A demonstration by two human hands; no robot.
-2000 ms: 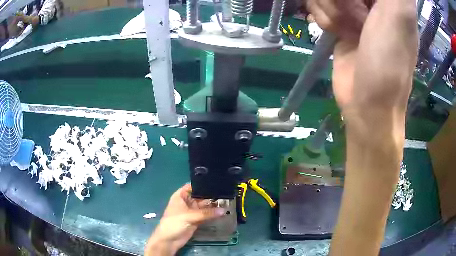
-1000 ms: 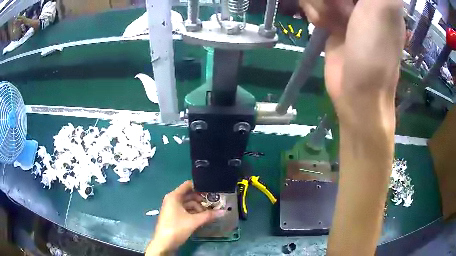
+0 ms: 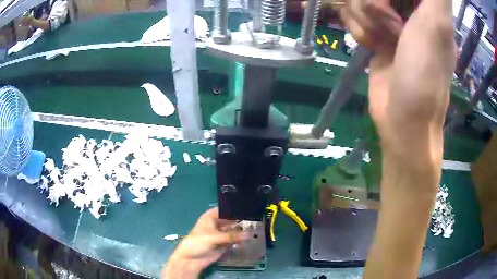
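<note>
My left hand [image 3: 204, 244] is at the base plate [image 3: 245, 257] of the hand press, its fingers around a small white part [image 3: 248, 224] under the black ram block [image 3: 252, 173]. The block sits right over the part and hides most of it. My right hand [image 3: 381, 27] is raised at the upper right, closed round the top of the grey press lever [image 3: 344, 90]; the knob is hidden in the hand. The round plate [image 3: 261, 48] and coil spring stand above the block.
A heap of white plastic parts [image 3: 109, 171] lies left, beside a blue fan [image 3: 16, 131]. Yellow-handled pliers [image 3: 291, 215] lie between the press and a second press [image 3: 340, 231]. Small white parts [image 3: 443, 212] and a cardboard box [image 3: 485, 185] are right. A person's hand [image 3: 32, 23] shows at upper left.
The black block rose a second ago, showing the white part with its dark round centre, and is now down over it again. A white piece on the far green surface has shifted. Both hands keep their holds.
</note>
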